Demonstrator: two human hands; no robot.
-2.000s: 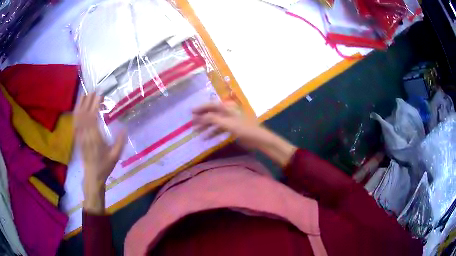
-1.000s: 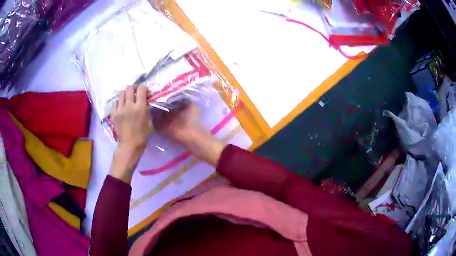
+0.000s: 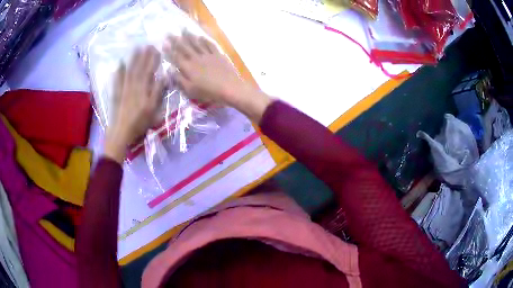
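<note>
A folded white garment lies flat in a clear plastic bag (image 3: 107, 56) on the white table (image 3: 247, 152). The bag's red-edged end faces me, and its loose plastic is wrinkled and shiny. My left hand (image 3: 135, 93) lies over the left part of the bag, slightly blurred, fingers extended. My right hand (image 3: 202, 70) is spread flat on the bag's upper middle, beside my left. Neither hand is seen gripping anything. Part of the garment is hidden under the hands.
Red (image 3: 50, 121), mustard (image 3: 48, 171) and magenta (image 3: 42, 225) cloths lie at the left. Bagged red garments (image 3: 427, 22) are at the upper right. Orange-yellow tape (image 3: 360, 104) edges the table. Plastic-wrapped items (image 3: 489, 174) stand at the right beyond the green floor (image 3: 320, 180).
Both hands have moved from the bag's near end up onto its middle and spread out. The dark fold seen at that end is now covered by plastic and hands.
</note>
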